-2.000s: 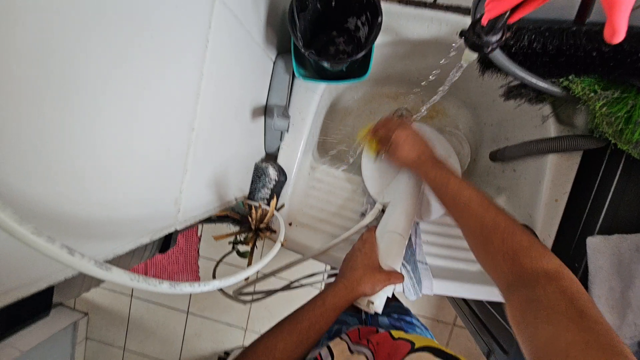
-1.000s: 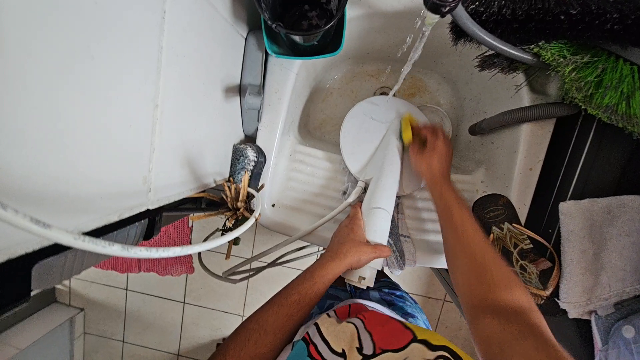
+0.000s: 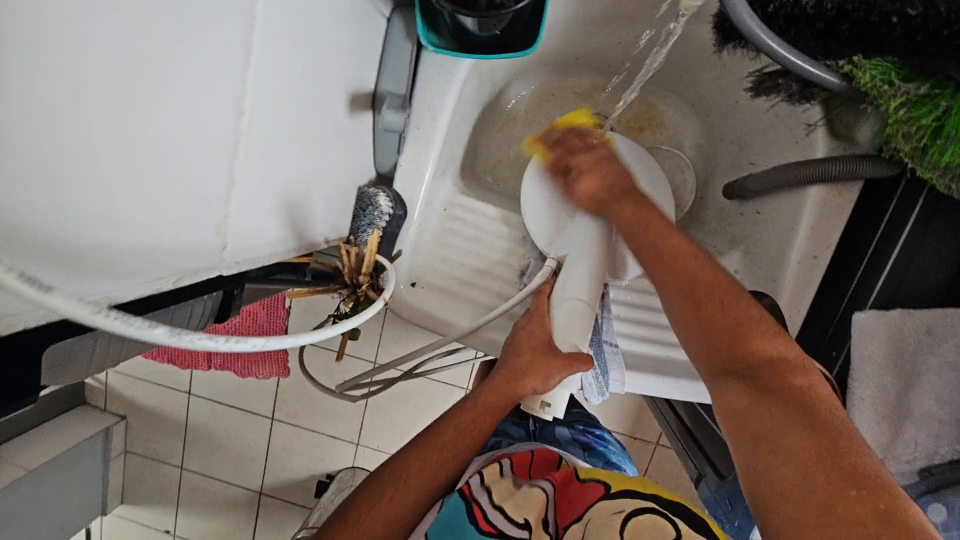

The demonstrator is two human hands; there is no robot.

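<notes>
My left hand grips the tubular neck of a white plastic appliance part with a round head, held tilted over a ridged white sink. A pale cable runs from its side. My right hand, blurred, presses a yellow sponge against the far edge of the round head. A stream of water falls beside the sponge into the basin. Under the neck, a blue and white cloth hangs over the sink's near edge.
A teal-rimmed container stands at the sink's back left. Left of the sink are a brush and a white hose. On the right are a grey corrugated hose, green bristles and a grey towel.
My right hand and the sponge have moved from the right side of the round head to its far left edge. My left hand keeps its hold on the neck.
</notes>
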